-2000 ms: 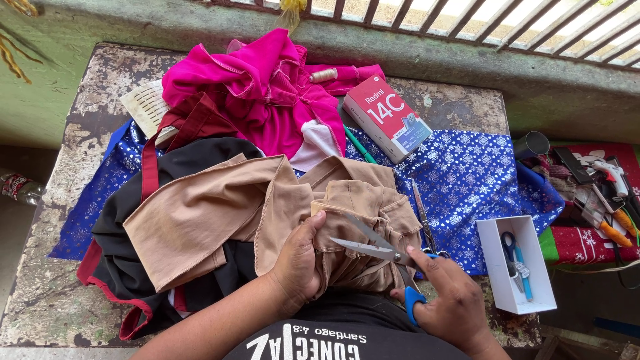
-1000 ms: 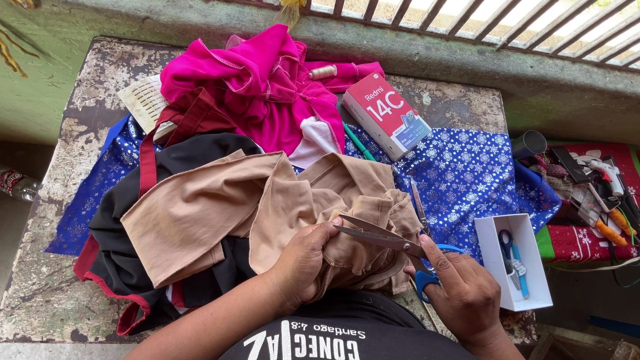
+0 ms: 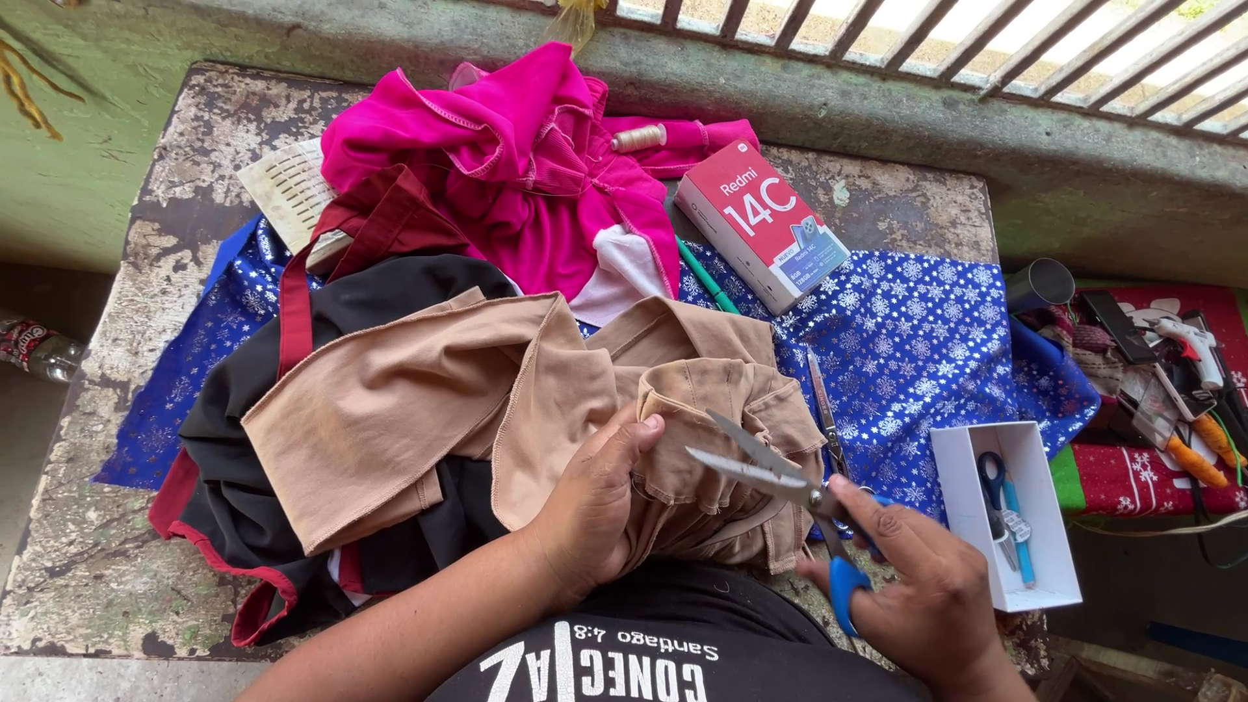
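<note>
Tan cloth garment (image 3: 409, 390) with overlocked seams lies bunched across the table before me. My left hand (image 3: 595, 497) grips its gathered edge between thumb and fingers. Blue-handled scissors (image 3: 760, 468) are in my right hand (image 3: 907, 575), blades parted and pointing left, over the tan folds near my left thumb. Beneath the tan cloth is a black garment with dark red trim (image 3: 234, 409). A magenta garment (image 3: 546, 166) is heaped behind, with a thread spool (image 3: 639, 137) on it. A second pair of scissors (image 3: 825, 405) lies just right of the tan cloth.
Blue snowflake-patterned cloth (image 3: 907, 341) covers the table's right part. On it are a phone box (image 3: 765, 224) and a green pen (image 3: 707, 278). A white open box (image 3: 1058, 546) holds small scissors and a blue tool. A glue gun (image 3: 1189, 351) lies among clutter at far right. Barred window behind.
The scissor blades were closer together a second ago and are now spread apart. My left hand keeps its grip on the tan cloth.
</note>
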